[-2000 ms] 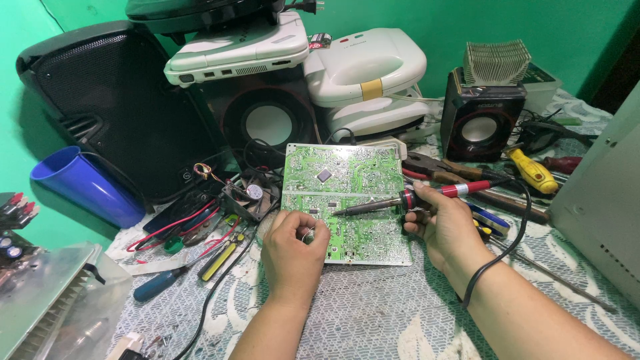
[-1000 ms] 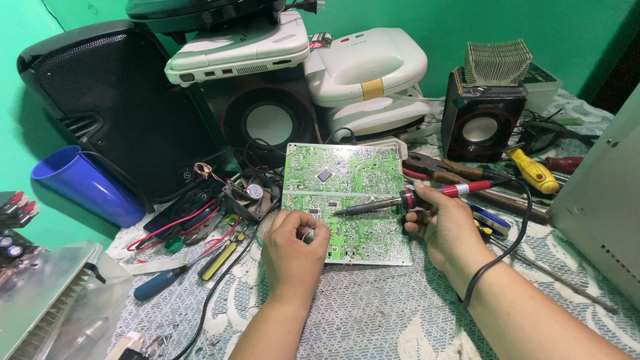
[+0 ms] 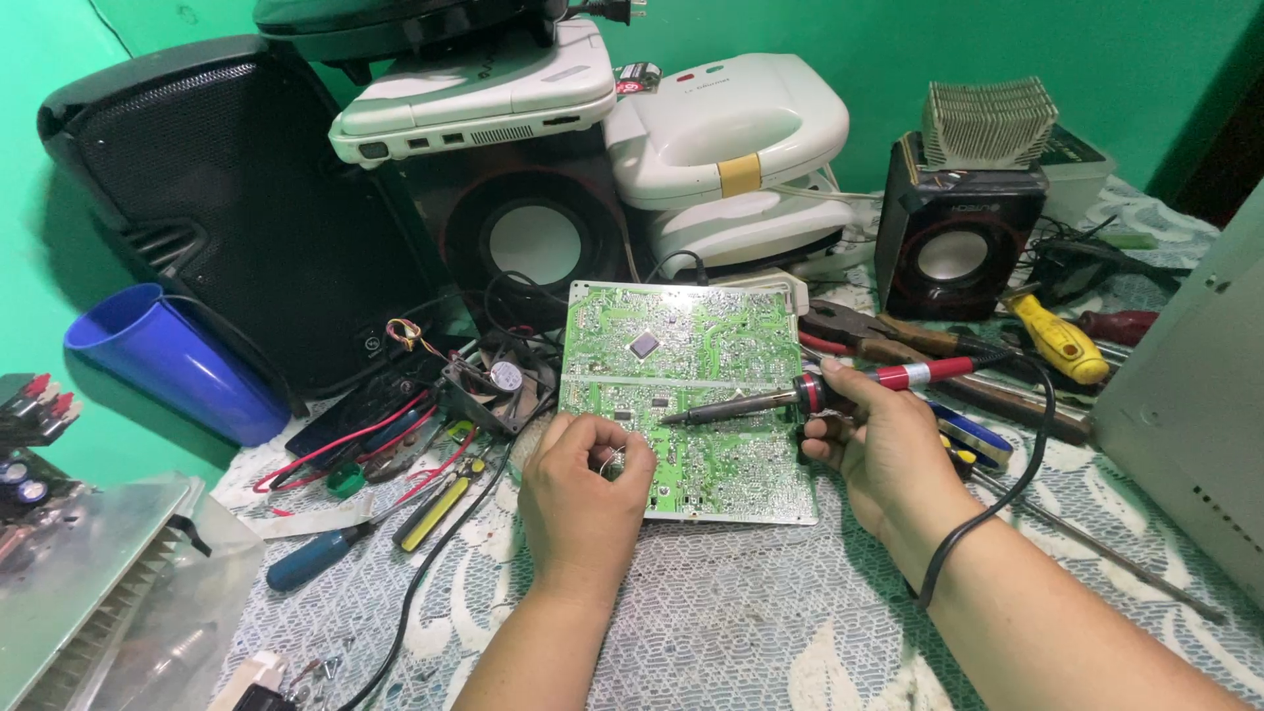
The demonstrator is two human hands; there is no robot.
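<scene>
A green printed circuit board (image 3: 681, 346) leans slightly tilted at the centre, its soldered face and a square chip (image 3: 644, 344) showing. My right hand (image 3: 879, 444) grips a red and black soldering iron (image 3: 839, 388) from the right side; its tip points left, over or on the middle of the board. The iron's black cord loops down across my right wrist. Over the board's lower left corner is my left hand (image 3: 588, 474), fingers curled with thumb and forefinger close together. Something small and shiny shows between them, possibly solder wire; what it is cannot be told.
Screwdrivers (image 3: 439, 504), wires and a small fan (image 3: 494, 380) lie left of the board. Pliers (image 3: 889, 341) and a yellow-handled tool (image 3: 1057, 336) lie right. Speakers (image 3: 533, 242) and a white sandwich maker (image 3: 726, 128) stand behind. A blue cup (image 3: 178, 365) is left, a metal case (image 3: 1195, 395) right.
</scene>
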